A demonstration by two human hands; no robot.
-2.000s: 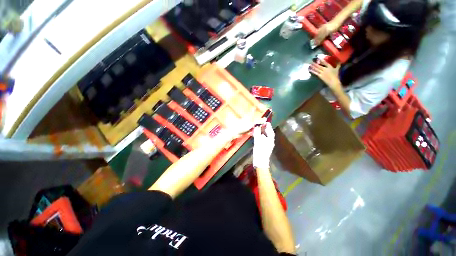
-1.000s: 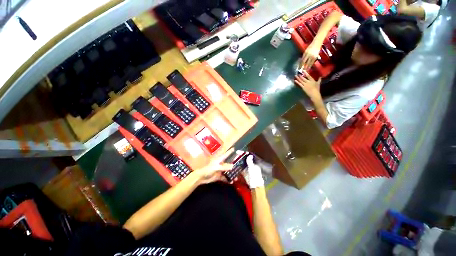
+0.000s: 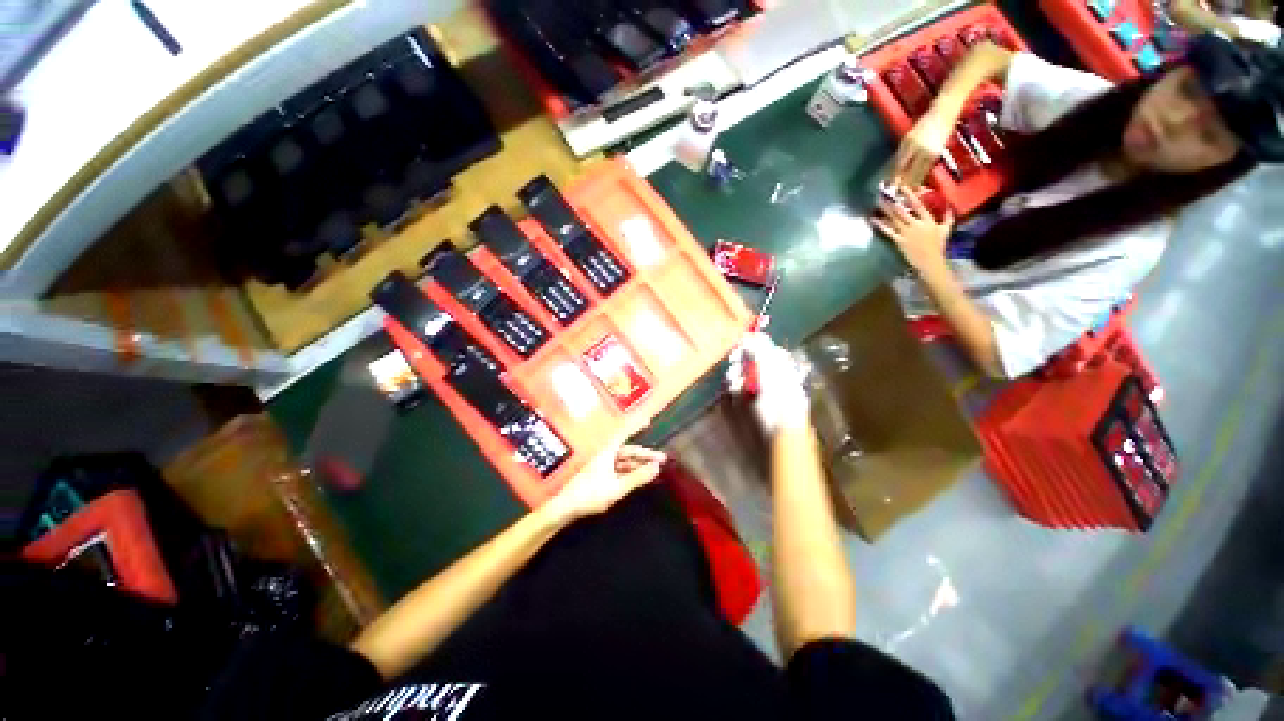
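The orange-red work tray (image 3: pixel 608 197) lies on the green mat. Several open black flip phones (image 3: pixel 528 268) lie in its pockets, keypads up. A closed red phone (image 3: pixel 617 371) sits in a front-row pocket. My left hand (image 3: pixel 613 479), bare and empty, is at the tray's near edge with fingers loosely bent. My right hand (image 3: pixel 777 392), in a white glove, is right of the tray's near right corner. It holds a flip phone (image 3: pixel 748 373), red side partly showing and mostly hidden by the fingers. Another red phone (image 3: pixel 742 262) lies on the mat beyond.
An open carton (image 3: pixel 908 423) is right of my right hand. Small bottles (image 3: pixel 696 137) stand at the mat's back edge. Black trays (image 3: pixel 345 155) are at the back left. A person (image 3: pixel 1056 211) works at the right, beside stacked red trays (image 3: pixel 1070 451). A pale card (image 3: pixel 394 375) lies left.
The phone that was between both hands is now in my right hand only, further right and up. My left hand has let go. The view has shifted slightly.
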